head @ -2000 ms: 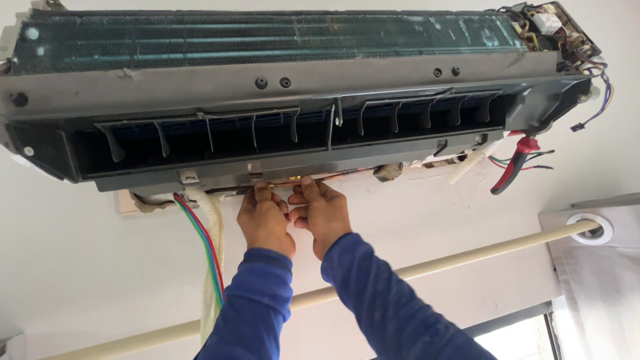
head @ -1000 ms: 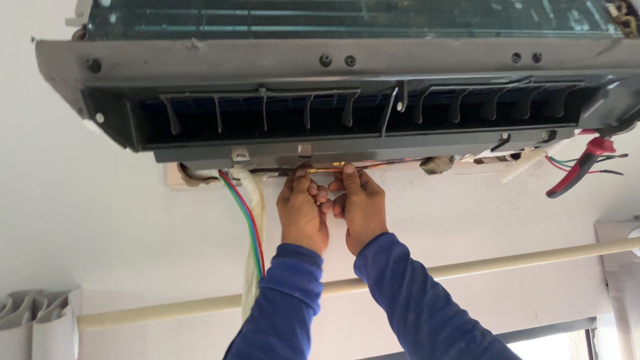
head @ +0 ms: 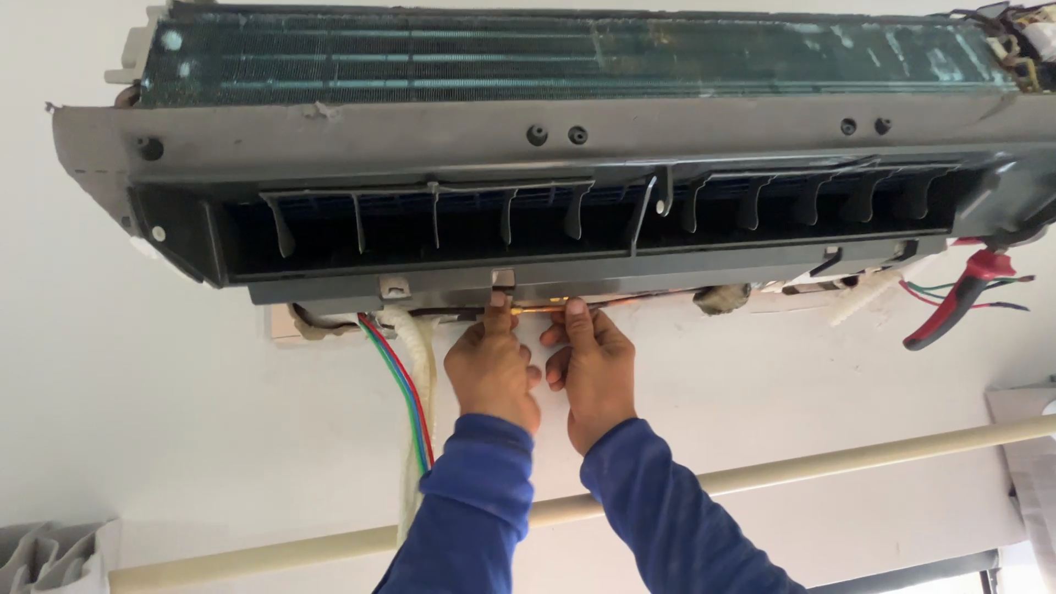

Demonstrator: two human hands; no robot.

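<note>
Under the lower edge of a wall-mounted air conditioner indoor unit point(head: 462, 289), both hands are raised to a thin copper pipe point(head: 540, 309) with a brass-coloured fitting. My left hand point(head: 495, 371) has its fingers at the left end of the fitting, where a dark-covered pipe point(head: 441, 313) comes in. My right hand point(head: 594, 363) pinches the copper pipe just to the right, thumb on the near side. The unit's cover is off, so its finned coil point(head: 371, 62) and the air outlet vanes point(head: 506, 216) show. The far side of the fingers is hidden.
Red, green and blue wires point(head: 404, 375) and a cream wrapped hose point(head: 422, 363) hang left of the hands. Red-and-black handled pliers point(head: 957, 301) hang at the right near loose wires point(head: 990, 285). A cream curtain rod point(head: 784, 466) crosses behind the forearms; a grey curtain point(head: 54, 557) is lower left.
The left index finger now points up beside the fitting, where the left fingers were more bunched before. The right hand stays at the pipe. The view has shifted.
</note>
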